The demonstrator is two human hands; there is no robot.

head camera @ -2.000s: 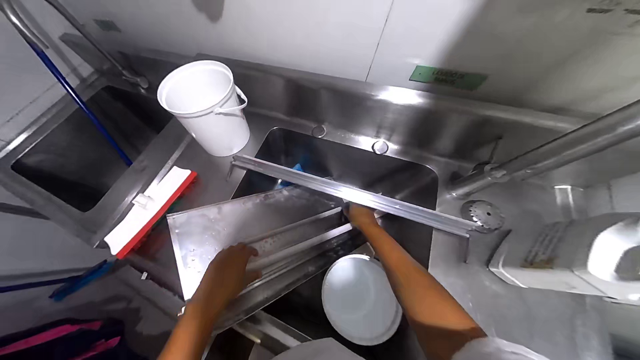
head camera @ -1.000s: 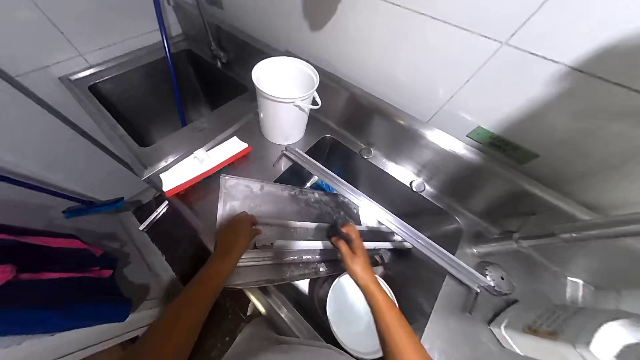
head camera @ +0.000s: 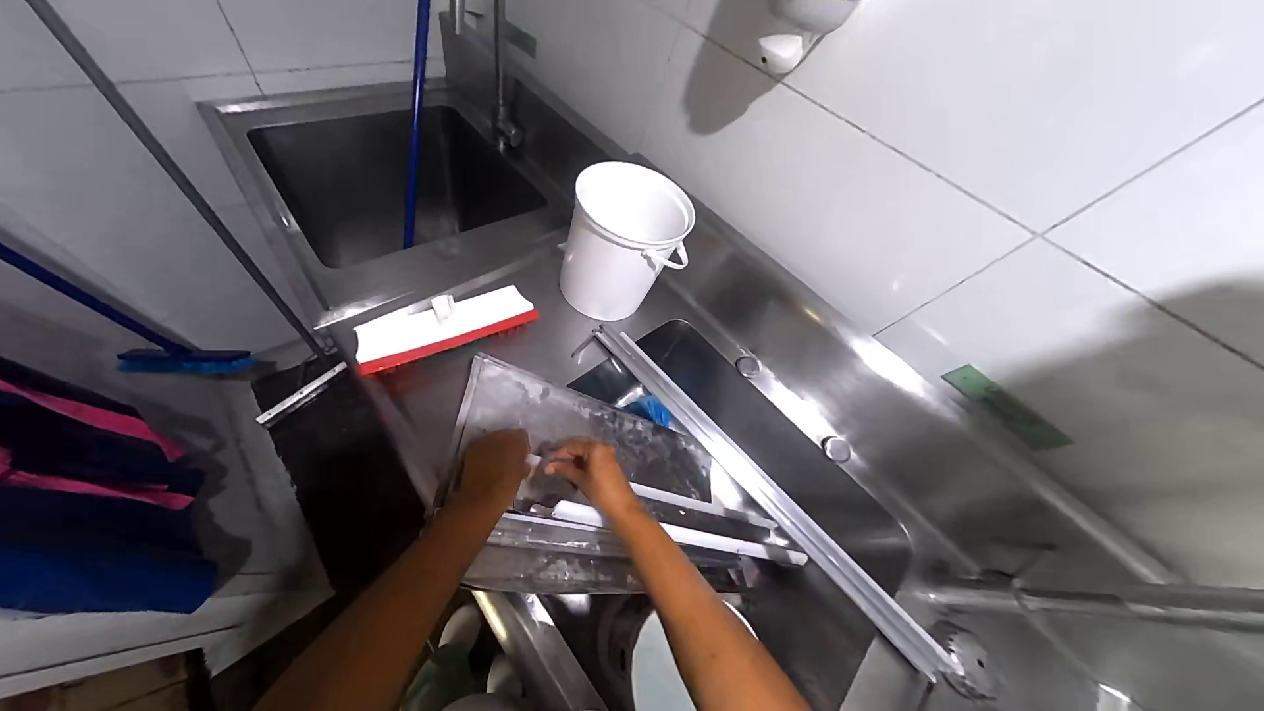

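Several metal strips (head camera: pixel 681 533) lie on a wet, soiled metal sheet (head camera: pixel 583 410) that spans the near part of a steel sink (head camera: pixel 839 484). My left hand (head camera: pixel 497 464) is at the left end of one light strip, its fingers mostly hidden from view. Just to the right, my right hand (head camera: pixel 590 469) has thumb and fingertips close together at the same strip; whether either hand grips it is unclear. A long metal channel (head camera: pixel 770 494) lies diagonally across the sink, to the right of both hands. Something blue (head camera: pixel 652 410) shows in the basin behind the sheet.
A white bucket (head camera: pixel 627 237) stands behind the sheet. Left of it lies a white and red brush head (head camera: pixel 444 328). Farther back is a second sink (head camera: pixel 385 183) with a blue pole (head camera: pixel 417 128). A round white container (head camera: pixel 671 662) sits below my right forearm. A blue broom (head camera: pixel 188 360) is at the left.
My right hand has moved left along the strips, close to my left hand. The view has swung to the left.
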